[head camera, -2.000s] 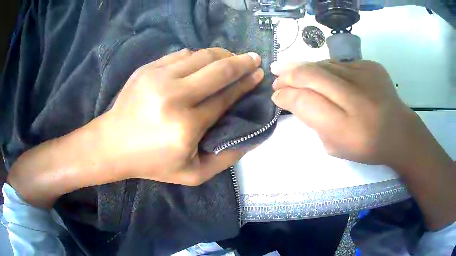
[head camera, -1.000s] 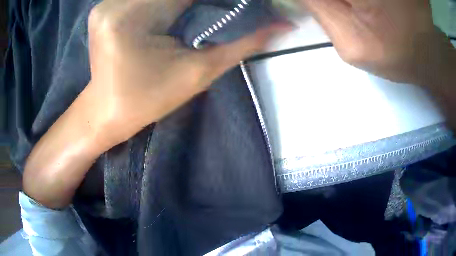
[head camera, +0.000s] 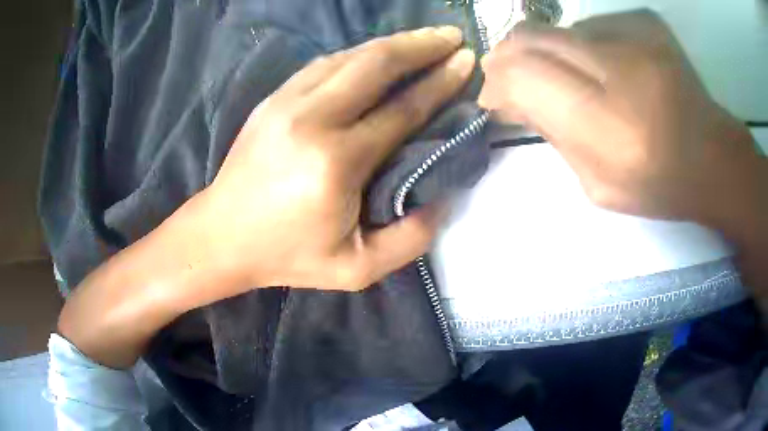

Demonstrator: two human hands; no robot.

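The dark grey garment [head camera: 337, 345] lies in folds over the left of the table and hangs over its front edge. A metal zipper [head camera: 435, 157] runs down its right edge, curves at a fold, and shows again lower down. My left hand [head camera: 320, 168] lies on the cloth, with the fold between its thumb and fingers. My right hand [head camera: 589, 109] is at the zipper edge, its fingertips pinched at the cloth and slightly blurred. The needle and presser foot are out of view.
The white table [head camera: 539, 219] has a curved measuring tape [head camera: 589, 307] along its front edge. A dark seam line crosses the table. Part of a dark round metal piece [head camera: 541, 10] shows at the top. A pale sleeve [head camera: 93, 387] is at the lower left.
The view dipped and has partly come back up, leaving the machine parts mostly out of frame. The zipper fold under my left hand curls more steeply than two seconds ago. Both hands stay at the zipper edge.
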